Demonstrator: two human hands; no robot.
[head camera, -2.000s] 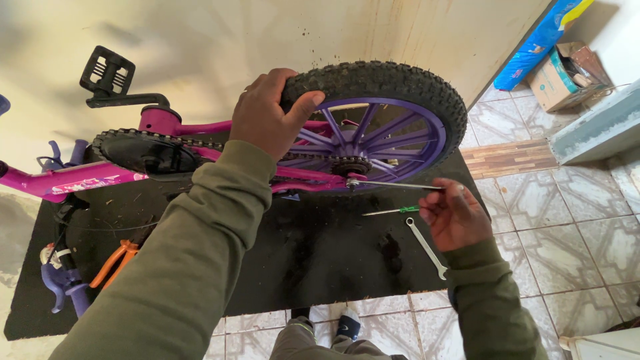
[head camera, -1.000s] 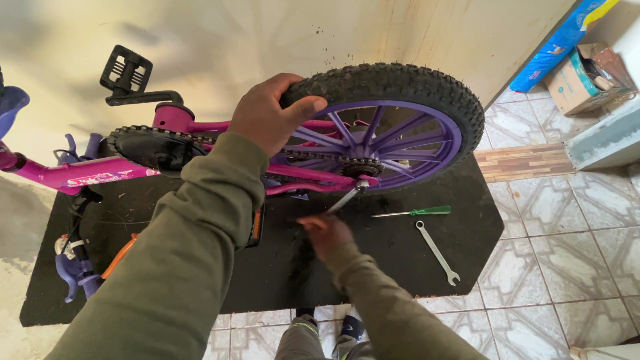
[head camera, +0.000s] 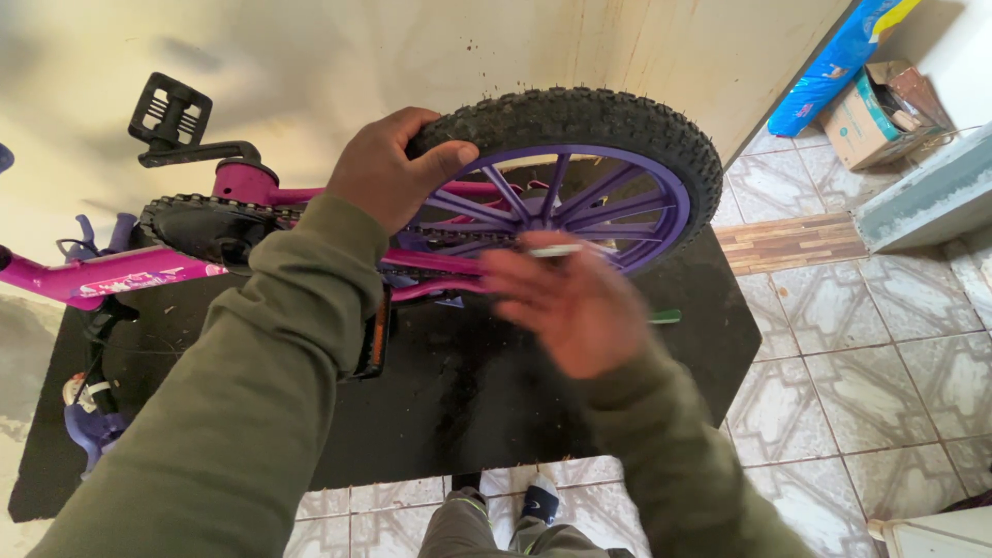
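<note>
A pink children's bicycle frame (head camera: 139, 275) lies on the black tabletop (head camera: 465, 395), its purple-rimmed wheel (head camera: 674, 198) at the far side. My left hand (head camera: 395, 167) grips the knobbly black tyre (head camera: 573, 116) at its left end, thumb over the tread. My right hand (head camera: 573, 302), blurred, is at the wheel hub, with a metal tool (head camera: 554, 250), probably a wrench, at its fingers; how it is held is unclear. The chain (head camera: 457, 234) runs to the hub. Behind my right wrist shows the green handle of a screwdriver (head camera: 665, 316).
A black pedal (head camera: 170, 112) on its crank rises near the wall at upper left. The purple brake lever (head camera: 93, 434) lies at lower left. An open cardboard box (head camera: 876, 128) and a blue package (head camera: 825, 70) stand on the tiled floor (head camera: 868, 372) at right.
My right hand has moved from right of the hub, where it held the tool's far end, to below it, then up to the hub. My left hand stays on the tyre.
</note>
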